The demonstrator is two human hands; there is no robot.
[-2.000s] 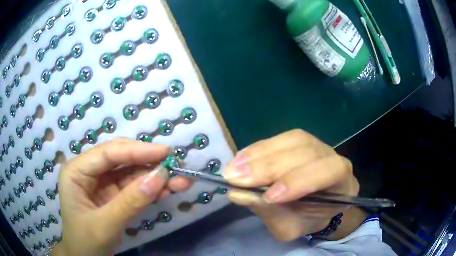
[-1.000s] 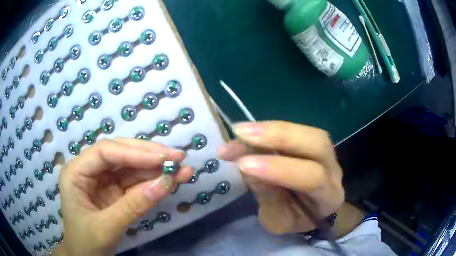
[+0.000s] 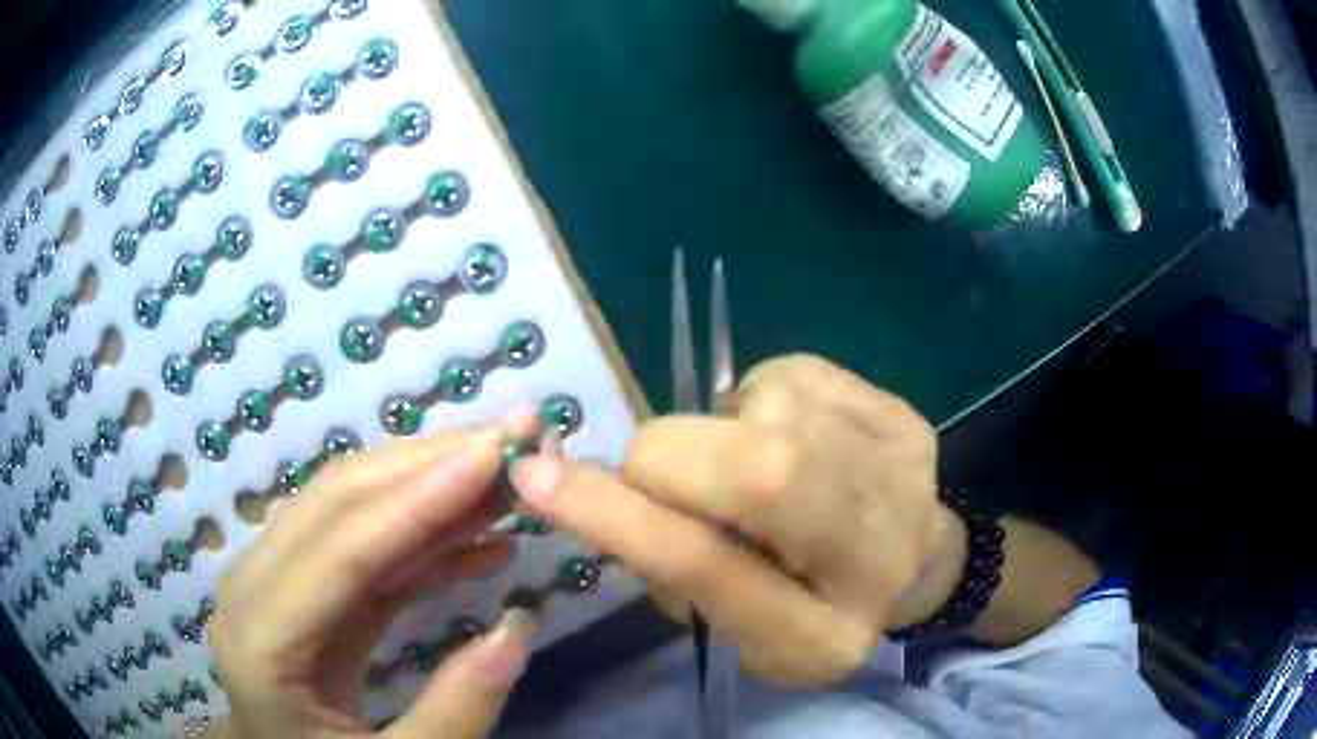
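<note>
A small round metal piece (image 3: 516, 456) is at the fingertips where my two hands meet, mostly hidden by the fingers. My left hand (image 3: 379, 563) is over the white tray, its index and middle fingertips at the piece and its thumb apart below. My right hand (image 3: 787, 520) holds silver tweezers (image 3: 699, 332) in its palm, tips pointing up and apart. Its extended index finger touches the piece. The white foam tray (image 3: 498, 188) holds rows of shiny round pieces with green areas, mostly three to a slot.
A green bottle with a white label (image 3: 917, 108) lies at the upper right on the dark green bench (image 3: 621, 130). A teal tool (image 3: 1083, 123) and a thin pale stick (image 3: 1052, 119) lie right of it. The bench edge runs along the lower right.
The tweezers have turned from pointing left at the piece to pointing up. My right index finger has reached the piece. My left thumb has moved down away from it.
</note>
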